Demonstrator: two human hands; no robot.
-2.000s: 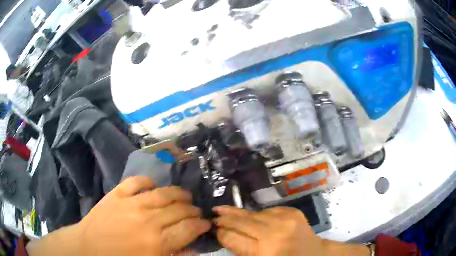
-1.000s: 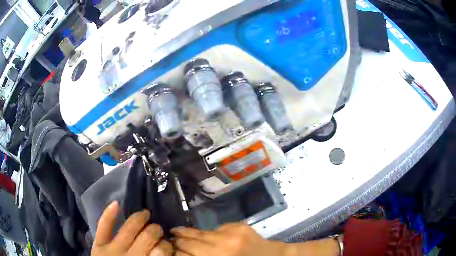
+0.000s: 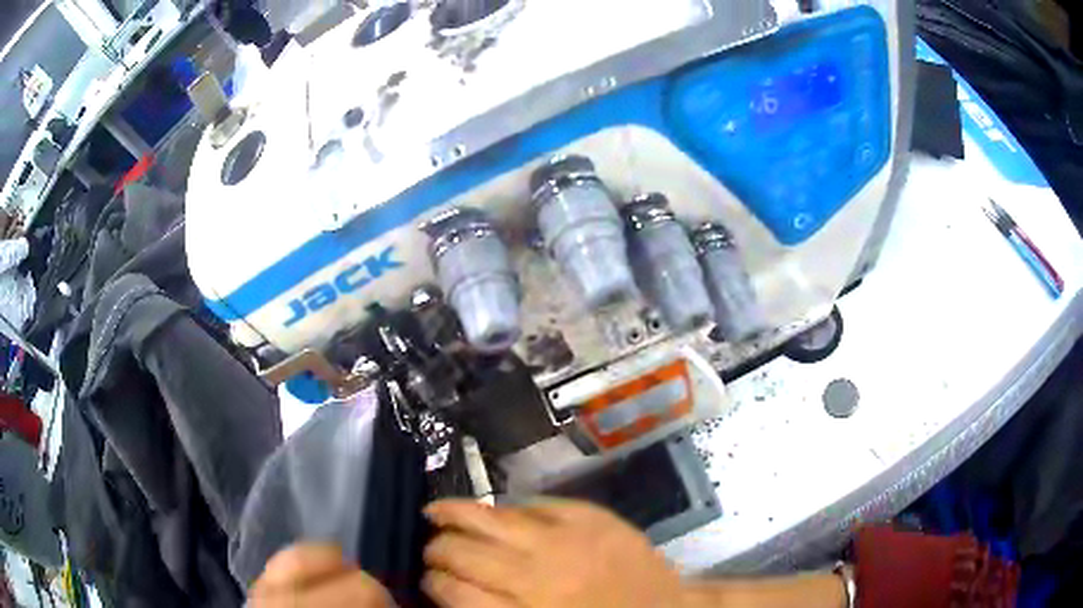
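Observation:
The dark grey garment tube end (image 3: pixel 303 475) lies in front of the overlock machine's needle area (image 3: pixel 416 386), with a black band (image 3: pixel 392 511) along its right side. The upper end of the fabric reaches the presser foot. My left hand (image 3: pixel 318 582) is on the grey fabric at the bottom edge, partly cut off and blurred, its fingers bent onto the cloth. My right hand (image 3: pixel 546 558) lies at the black band's right edge, fingertips on it. The fingers' undersides are hidden.
The white JACK machine (image 3: pixel 344 214) fills the middle, with a blue panel (image 3: pixel 790 131). A grey disc (image 3: pixel 841 398) and snips (image 3: pixel 1027 249) lie right. A recessed tray (image 3: pixel 701 505) is below the orange label. Dark garments (image 3: pixel 154 392) are heaped left.
The view shifted left, then partly back. My left hand has moved down to the picture's bottom edge. The band and tube now show as a longer strip running down from the needle area.

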